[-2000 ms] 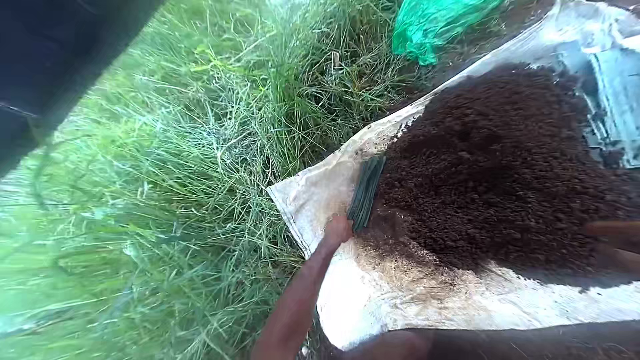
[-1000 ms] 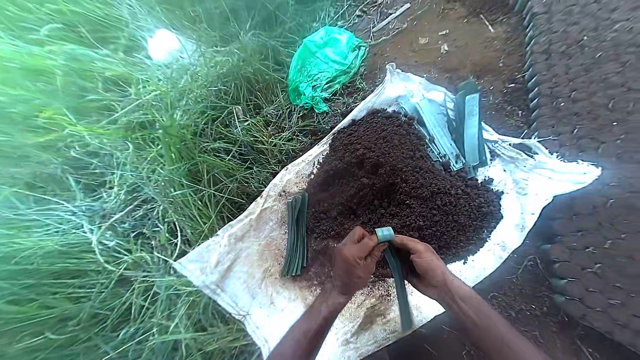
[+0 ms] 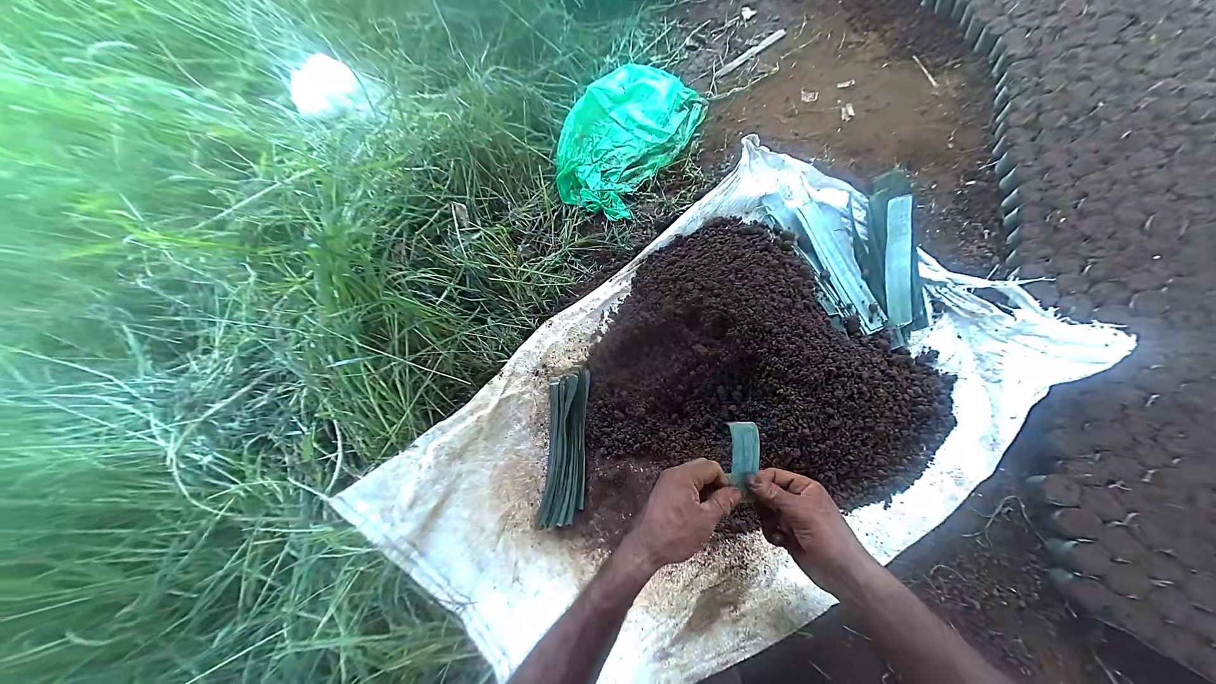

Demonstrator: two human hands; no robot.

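Between the fingertips of my left hand [image 3: 686, 508] and my right hand [image 3: 801, 521] is a short green strip [image 3: 745, 450], its upper part standing up and curved. Both hands pinch it at its lower part, over the near edge of a heap of dark crumbly soil [image 3: 750, 351]. The heap lies on a white woven sack sheet [image 3: 456, 503]. A bundle of folded green strips [image 3: 566, 451] lies left of the heap, apart from my hands. More flat strips [image 3: 836, 261] lie at the heap's far right side.
A crumpled green plastic bag [image 3: 627, 133] lies beyond the sheet. Tall grass [image 3: 237, 332] borders the left side. On the right stand rows of packed, soil-filled pots [image 3: 1121, 190] edged with green strips. A stick [image 3: 750, 53] lies on bare earth at the top.
Two seconds ago one hand was at the green bundle on the sheet; now both hands hold a single strip. Since one second ago, the strip's long hanging part no longer shows. The view has shifted.
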